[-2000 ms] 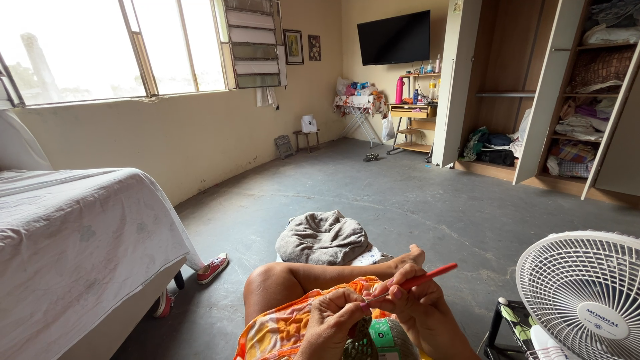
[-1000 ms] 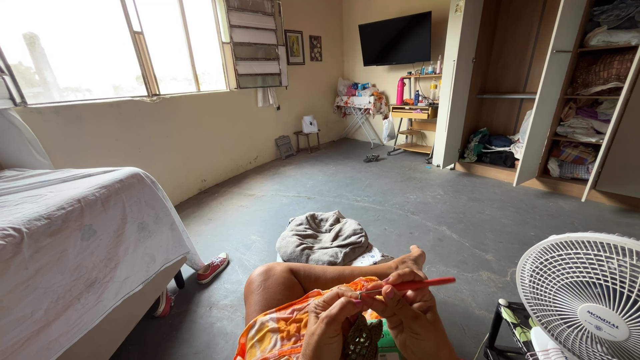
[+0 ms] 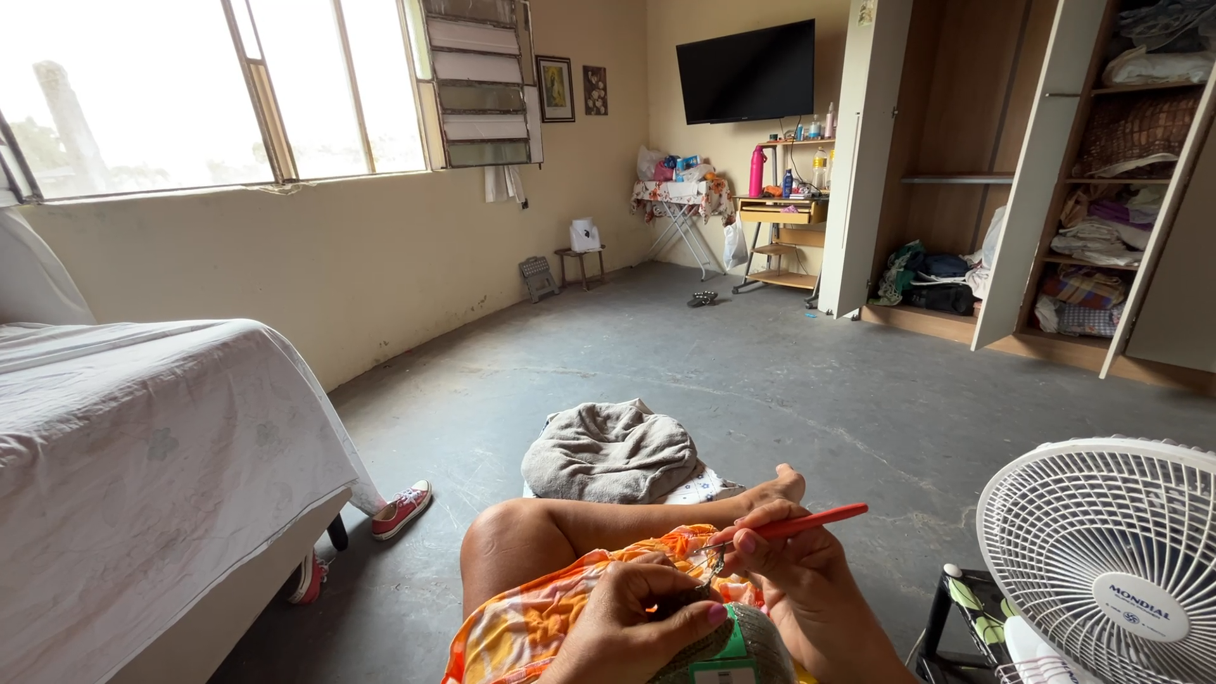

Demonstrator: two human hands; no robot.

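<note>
Low in the head view, my right hand (image 3: 793,575) grips the red handle of a crochet hook (image 3: 815,522), whose thin metal shaft points left toward my left hand. My left hand (image 3: 635,613) pinches a small dark piece of crochet work (image 3: 686,597) between thumb and fingers. A strand of yarn stands up from the work at the hook's shaft. Under and between both hands sits a ball of dark olive yarn (image 3: 765,636) with a green label band. It rests in my lap on an orange and yellow patterned cloth (image 3: 532,608).
A grey cushion (image 3: 613,451) lies on the floor beyond my bent leg. At right stands a white Mondial fan (image 3: 1111,560) near a small black-framed stand. A bed with a white sheet (image 3: 171,456) is at left, red sneakers (image 3: 402,510) beside it. Open wardrobes (image 3: 959,190) stand behind.
The hook's red handle has tilted, its end now higher. My left hand has moved lower, apart from my right fingers, and more of the yarn ball shows than one second ago.
</note>
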